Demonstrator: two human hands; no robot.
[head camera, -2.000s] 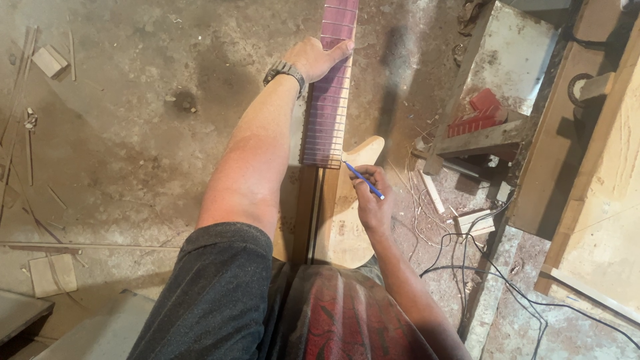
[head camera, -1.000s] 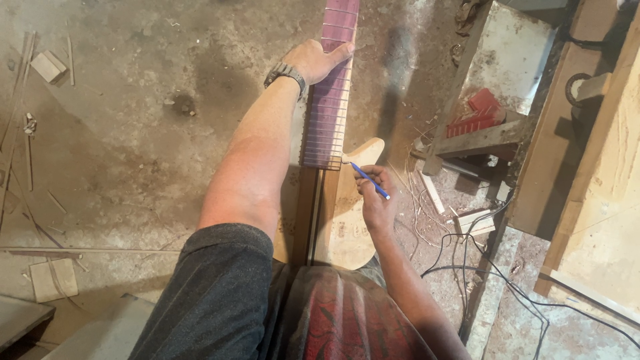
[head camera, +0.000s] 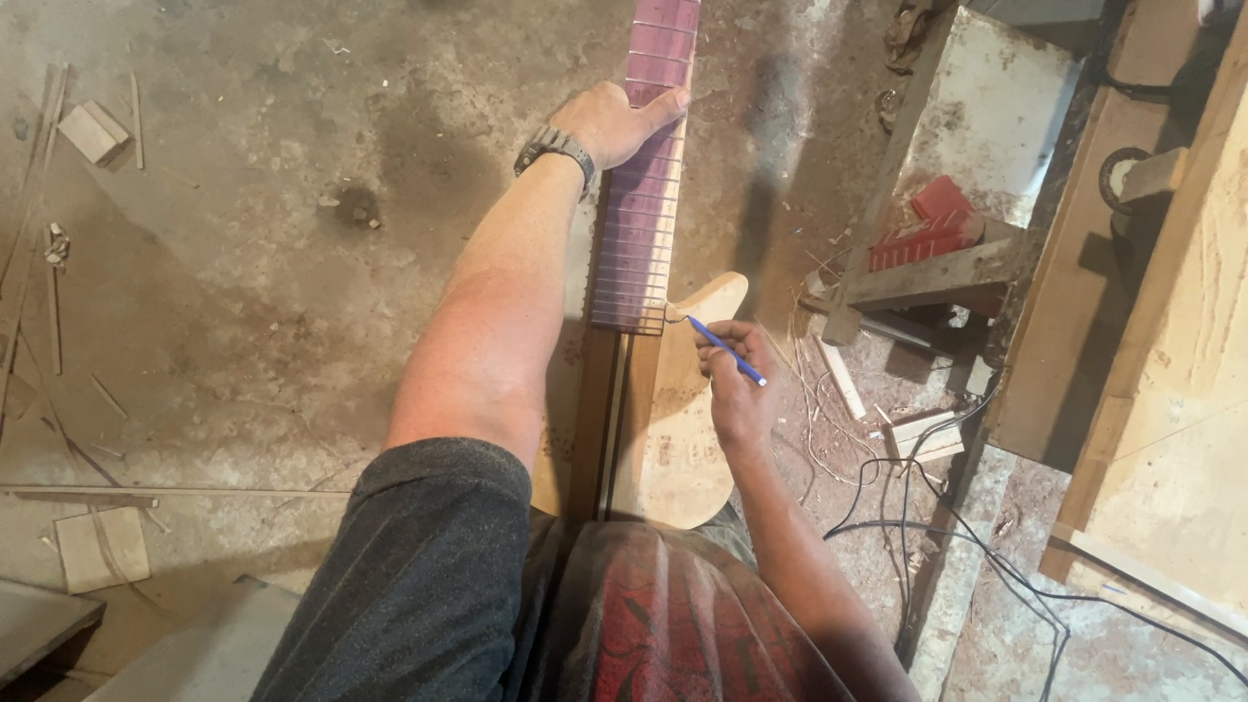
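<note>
An unfinished wooden guitar body (head camera: 687, 439) lies across my lap, with dark and light strips along its middle. Its neck carries a purple fretted fingerboard (head camera: 632, 229) that points away from me. My left hand (head camera: 606, 122), with a watch on the wrist, grips the neck partway up, thumb on the fingerboard's right edge and the fingers hidden. My right hand (head camera: 736, 375) holds a blue pen (head camera: 726, 349). The pen's tip is by a dark curved line on the body, just right of the fingerboard's near end.
A wooden workbench (head camera: 1170, 419) stands at the right. Black cables (head camera: 960, 531) run over the floor near it. A red object (head camera: 926, 234) rests beside a pale panel. Wood offcuts (head camera: 95, 133) and thin strips lie on the floor at both sides.
The pen and my right hand have shifted slightly, and a dark curved line now shows on the body beside the fingerboard's end. My left hand has stayed on the neck.
</note>
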